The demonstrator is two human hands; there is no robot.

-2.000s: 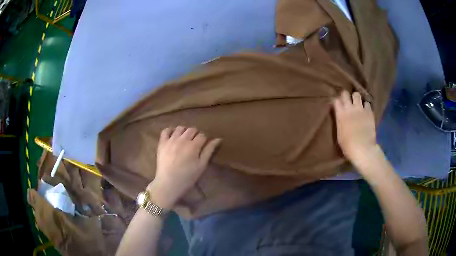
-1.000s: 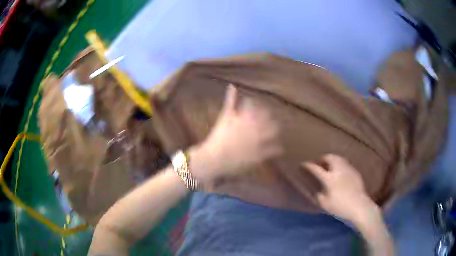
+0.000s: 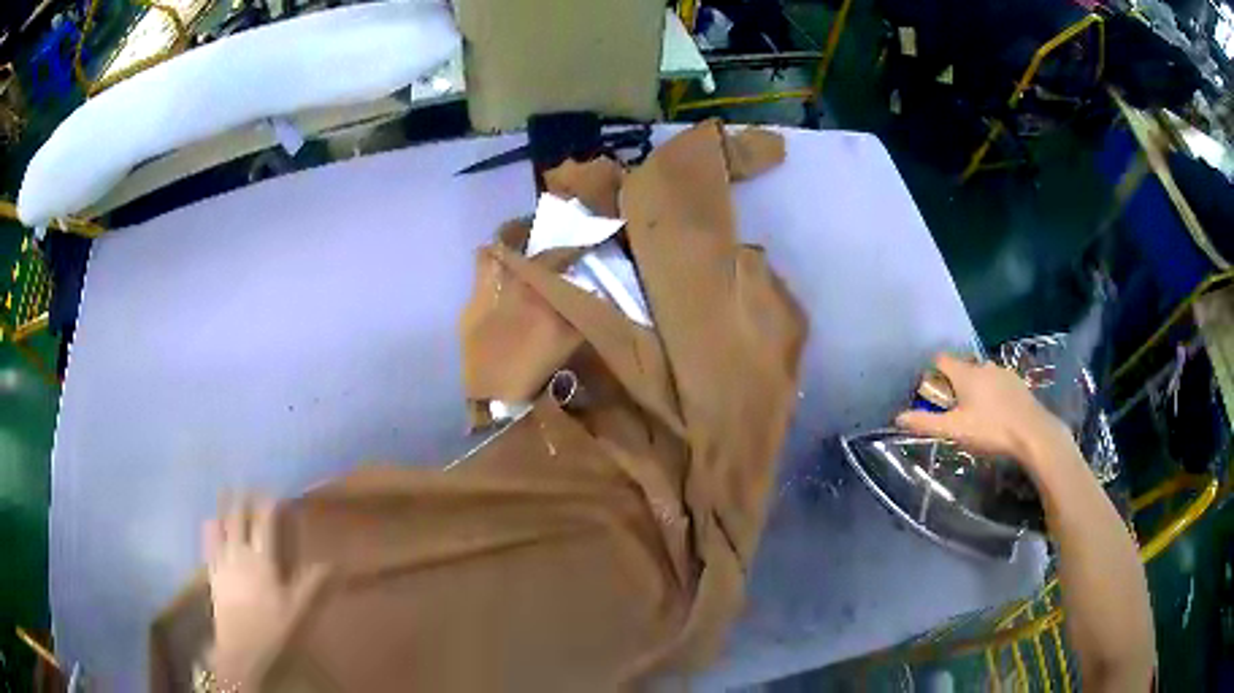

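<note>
A brown garment (image 3: pixel 460 596) lies across the front and middle of the pale ironing table (image 3: pixel 271 325), with white pieces (image 3: pixel 575 228) showing near its far end. My left hand (image 3: pixel 257 582) lies on the garment at the lower left, slightly blurred, its fingers pointing away from me. My right hand (image 3: pixel 981 406) is closed around the handle of the steam iron (image 3: pixel 947 494) at the table's right edge. The iron's pointed metal plate faces left, beside the garment and not touching it.
A dark block (image 3: pixel 563 138) with black scissors (image 3: pixel 498 160) beside it sits at the far table edge. A long white padded arm (image 3: pixel 244 102) lies beyond the far left. A metal iron rest (image 3: pixel 1042 359) is at the right edge, with yellow racks (image 3: pixel 1035 663) below it.
My right hand has left the garment and taken hold of the iron. My left hand has moved towards the garment's left end. The view has swung up, showing the far table edge.
</note>
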